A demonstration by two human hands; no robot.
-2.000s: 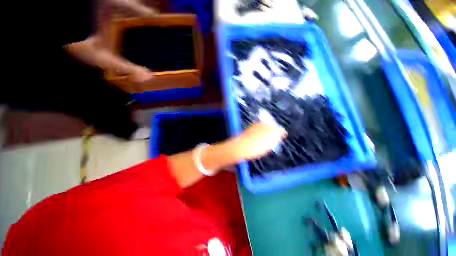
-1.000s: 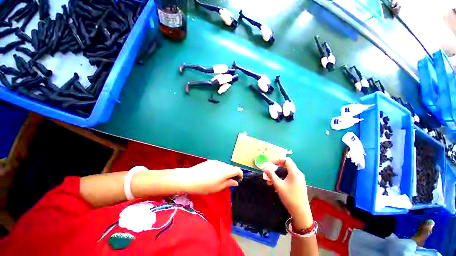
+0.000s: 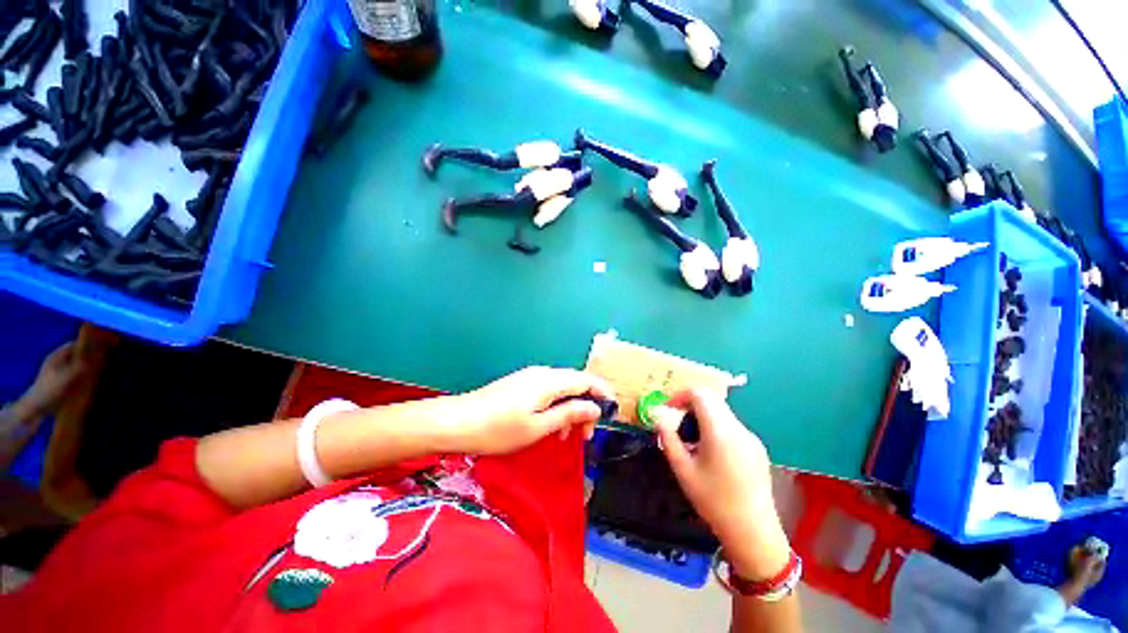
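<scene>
My left hand [image 3: 526, 412] is at the bench's front edge, closed around a black leg piece [image 3: 600, 406] whose end shows at the fingertips. My right hand [image 3: 714, 455] is just to the right, its fingertips pinched on a small dark part [image 3: 688, 428], mostly hidden by the fingers. The fingertips touch or nearly touch the green cap [image 3: 651, 408] on the tan cardboard pad [image 3: 631, 369]. Part-assembled figures with black legs and white-and-black upper ends lie behind on the green bench, one at the centre [image 3: 668, 189].
A large blue bin [image 3: 235, 254] of black legs stands at left, beside a brown bottle [image 3: 402, 50]. White squeeze bottles [image 3: 907, 293] and blue bins [image 3: 936, 433] are at right. A lap-level bin [image 3: 649, 563] sits below the edge. Another person's hand [image 3: 1089, 563] shows at lower right.
My left hand has moved slightly up and right, with more of the black piece showing. My right hand stays by the green cap. The view has shifted a little.
</scene>
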